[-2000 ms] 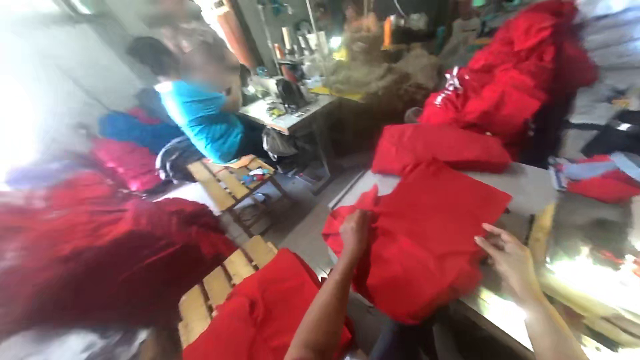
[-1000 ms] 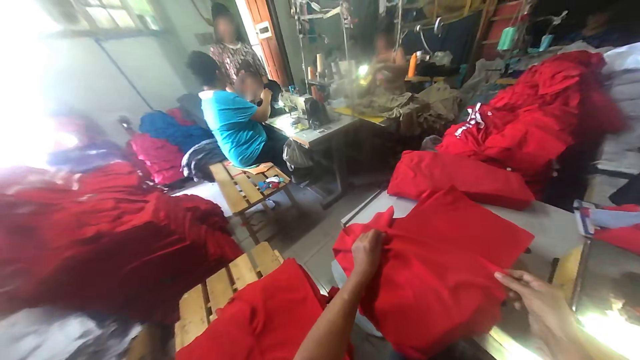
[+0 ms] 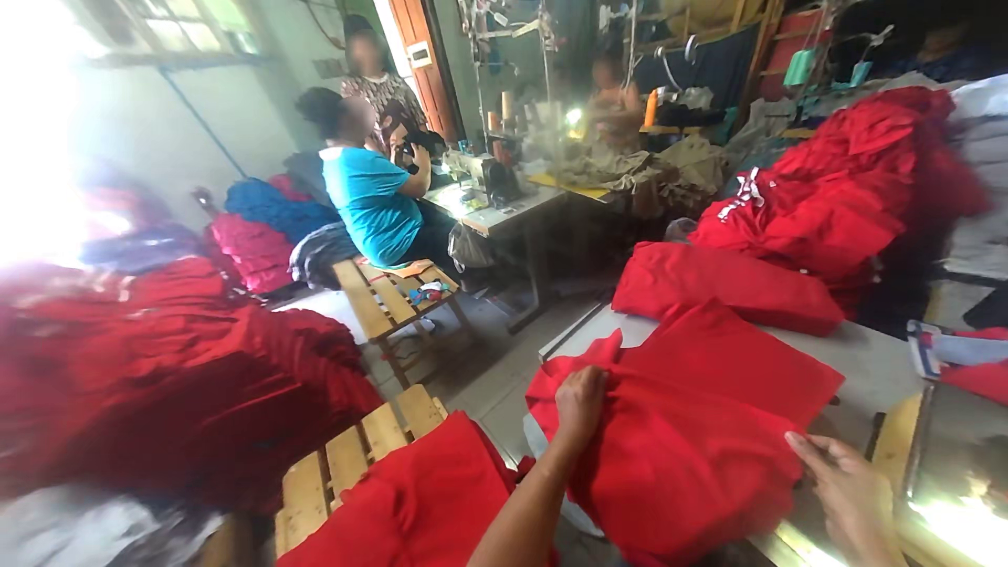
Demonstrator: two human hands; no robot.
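A red fabric piece (image 3: 685, 457) lies over the near edge of the pale table (image 3: 874, 354) and hangs down in front. My left hand (image 3: 581, 398) is closed on a bunched part at its left side. My right hand (image 3: 835, 472) pinches its right edge between thumb and fingers. Under it, another flat red piece (image 3: 732, 362) spreads over the tabletop. Just behind lies a folded red cloth bundle (image 3: 724, 287). More red fabric (image 3: 425, 488) rests on the slatted wooden bench (image 3: 327, 472) to the left of my forearm.
A large red fabric heap (image 3: 157, 378) fills the left side; another (image 3: 835, 189) rises behind the table. A person in a blue shirt (image 3: 370, 197) sits on a wooden bench (image 3: 386, 303) at a sewing machine (image 3: 472, 173). A wooden strip (image 3: 898, 433) edges the table at right.
My right hand, apart from the fabric's edge two seconds ago, now pinches it. The left hand keeps its hold. The view has shifted, showing more of the standing person at the back.
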